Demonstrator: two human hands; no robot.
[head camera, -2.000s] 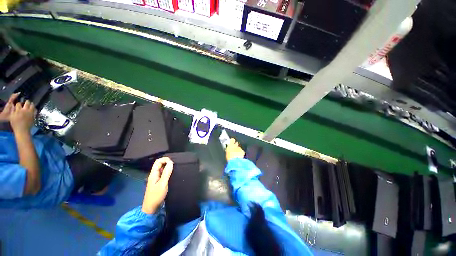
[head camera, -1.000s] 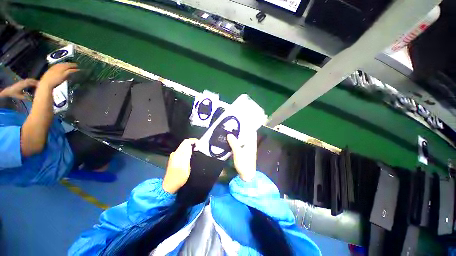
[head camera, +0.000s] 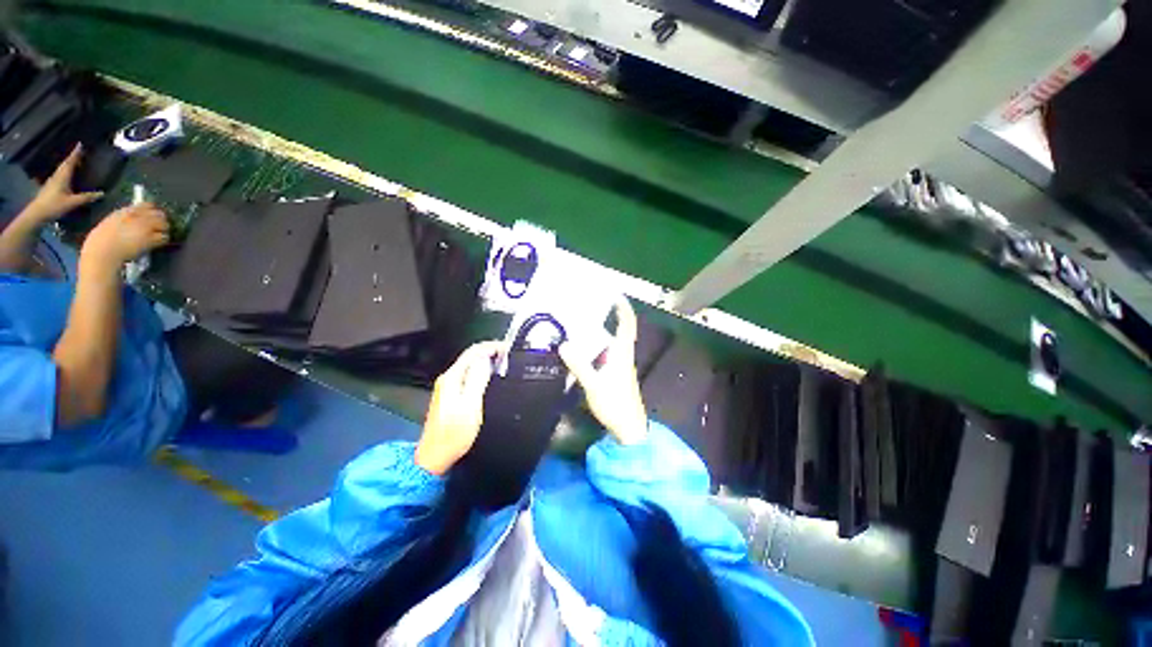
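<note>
My left hand (head camera: 456, 406) holds a black box (head camera: 512, 430) by its left side, in front of my body. My right hand (head camera: 609, 378) is at the box's upper right, with its fingers on a white packet (head camera: 580, 300) with a black oval ring. The packet's lower part is hidden by or inside the box's upper end; I cannot tell which. Another bagged black ring (head camera: 518, 268) lies just beyond, on the ledge by the belt. A pile of black boxes (head camera: 369, 276) lies to the left.
More black boxes (head camera: 973, 495) stand in rows at right. A green belt (head camera: 556, 171) runs behind the ledge. A slanting grey post (head camera: 809, 209) drops from the shelf at right. Another worker's arms (head camera: 95, 303) are at left, near a bagged ring (head camera: 149, 129).
The black box now covers the lower part of the packet, which lay fully visible over it one second ago. Earlier, my right hand reached to the ledge and the packet was not in my hands.
</note>
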